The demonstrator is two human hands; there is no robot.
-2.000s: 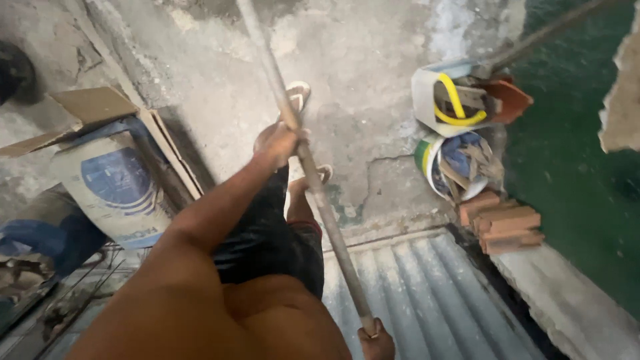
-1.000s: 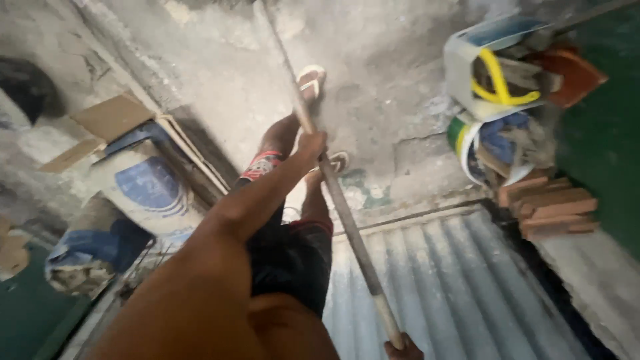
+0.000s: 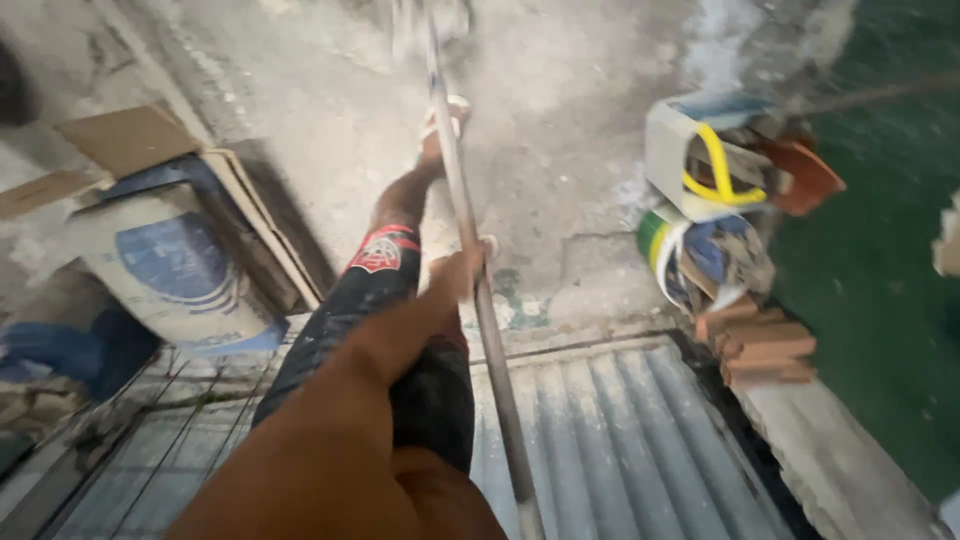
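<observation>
My left hand (image 3: 461, 274) is closed around a long pole (image 3: 499, 375), about midway along its visible length. The pole runs from the top of the view down past my legs and out at the bottom edge. Near its upper end lies a pale, blurred shape whose kind I cannot tell. My right hand is out of view. Beneath the lower part of the pole is a corrugated metal sheet (image 3: 600, 427). One sandaled foot (image 3: 450, 116) stands on the rough concrete floor (image 3: 555, 150), beside the pole; the other foot is partly hidden by my left hand and the pole.
On the left are a printed sack (image 3: 176, 262), an open cardboard box (image 3: 127, 142) and another blue-and-grey sack (image 3: 67, 337). At right, a container with a yellow rim (image 3: 667, 157) and a round bucket (image 3: 656, 240) hold debris, beside stacked bricks (image 3: 765, 345). A green surface lies beyond.
My right hand, seen on the pole's lower part before, is out of view now. One foot has moved farther from the other. The pole stands more upright in the view.
</observation>
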